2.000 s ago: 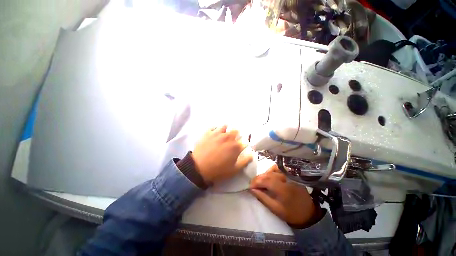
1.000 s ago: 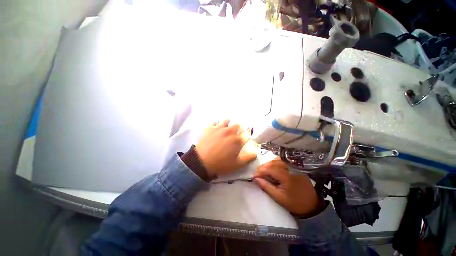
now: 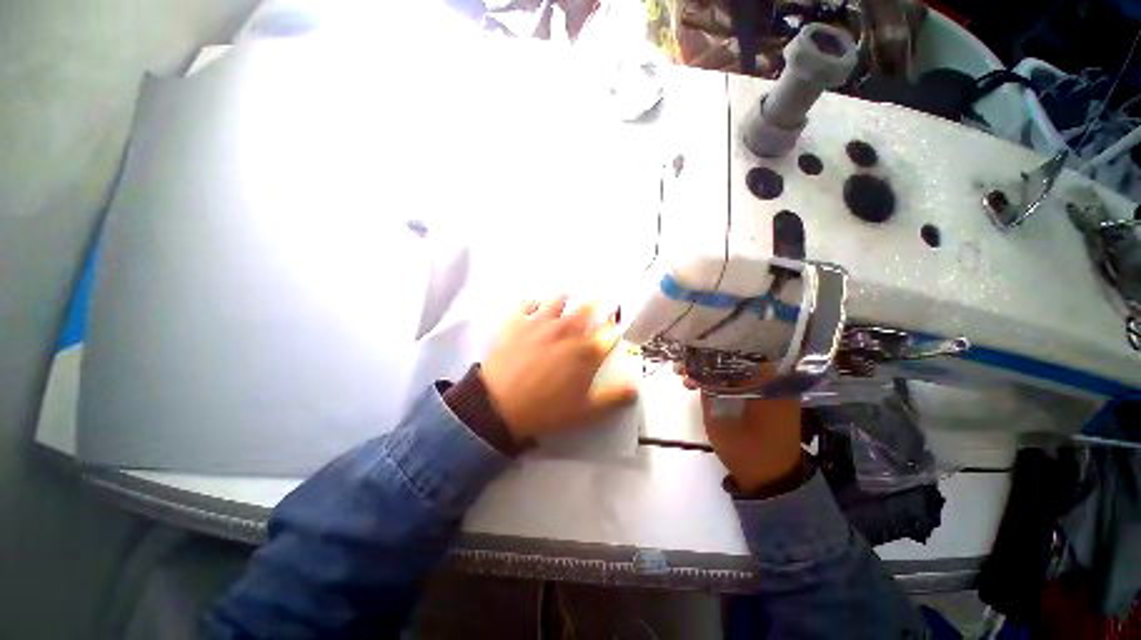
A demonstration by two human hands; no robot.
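A light grey fabric piece (image 3: 607, 431) lies on the machine table left of the needle area, washed out by the lamp. My left hand (image 3: 557, 369) lies palm down on it, fingers spread towards the needle area. My right hand (image 3: 755, 431) is under the left end of the sewing machine head (image 3: 801, 300), beside the presser foot area. Its fingers are partly hidden by the bent metal guard (image 3: 820, 319), so its hold cannot be told. The needle is hidden.
A large grey panel (image 3: 238, 313) covers the table's left part. A clear plastic bag (image 3: 895, 444) and black trim pieces (image 3: 903, 510) lie right of my right hand. A tape-like strip (image 3: 601, 563) runs along the front edge. A brown mottled heap (image 3: 720, 38) is behind the machine.
My right hand has moved from the fabric's front edge rightwards and up, under the machine head. My left hand stays on the fabric. The dark seam in the table beside the fabric shows more.
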